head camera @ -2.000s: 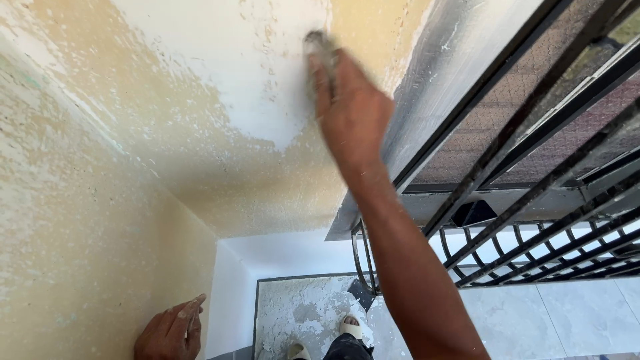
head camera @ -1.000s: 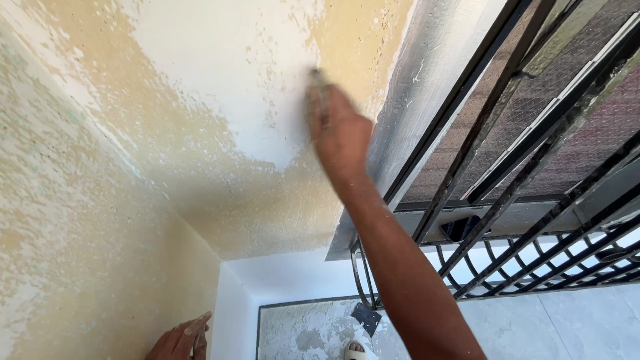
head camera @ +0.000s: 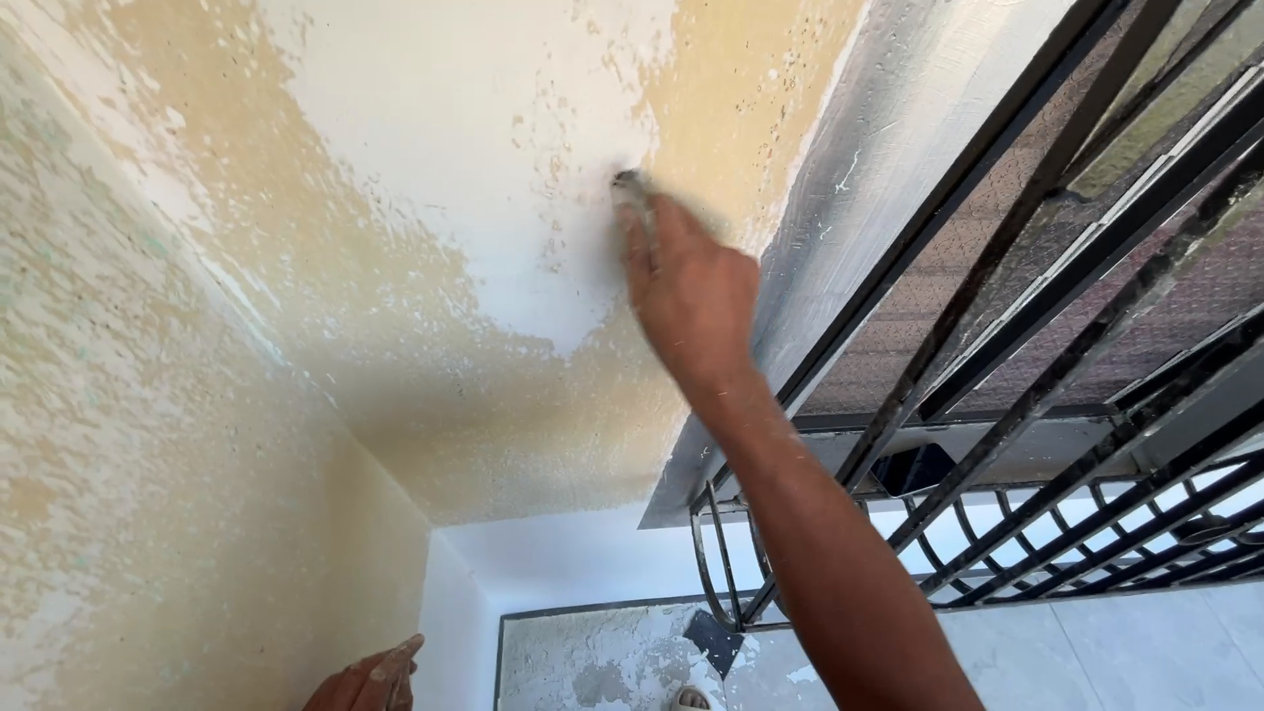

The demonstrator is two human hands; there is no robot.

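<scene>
My right hand reaches up to the patchy wall, closed around a small scraper-like tool whose dark end lies close to the surface; motion blur and my fingers hide most of it. White areas and yellowish, flaked paint cover this wall. Low at the left, my left hand is only partly in view, beside the adjoining wall. Its fingers are dusty, and whether it holds anything cannot be told.
Black metal window bars project at the right, close to my right forearm. Behind them a dark phone-like object lies on the sill. Below, white flakes litter the tiled floor, and part of a sandal shows.
My right hand with the tool stands somewhat lower on the wall than two seconds ago. My left hand now shows less at the bottom edge. The view has shifted slightly.
</scene>
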